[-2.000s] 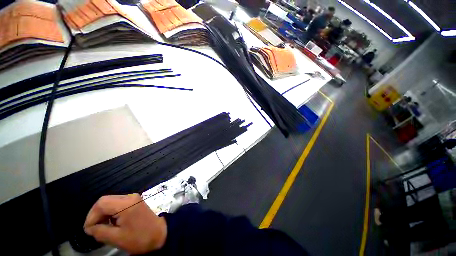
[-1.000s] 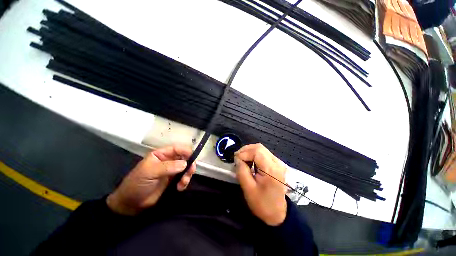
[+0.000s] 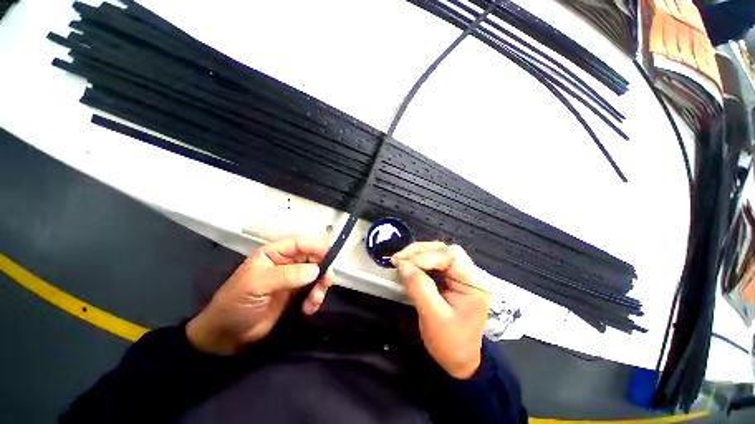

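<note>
My left hand (image 3: 263,291) grips the end of a long narrow black strap (image 3: 406,103) between thumb and fingers at the table's near edge. The strap runs away from me across the main strap pile (image 3: 273,124). My right hand (image 3: 447,302) is just right of a small round black pot (image 3: 389,241) with shiny contents. Its thumb and fingertips are pinched together at the pot's rim, with a thin dark line showing behind the fingers. The applicator's tip cannot be made out.
Separated straps (image 3: 571,83) lie beyond the main pile. A crumpled stained rag (image 3: 502,321) is right of my right hand. A black strap bundle (image 3: 691,273) hangs over the table's right end. Stacked sheets with orange pieces (image 3: 683,37) stand at far right. A yellow floor line (image 3: 83,308) shows at left.
The view has swung from the table's right end back down to the work, and both hands and the pot are now visible. Since one second ago, the right fingertips have stayed beside the pot.
</note>
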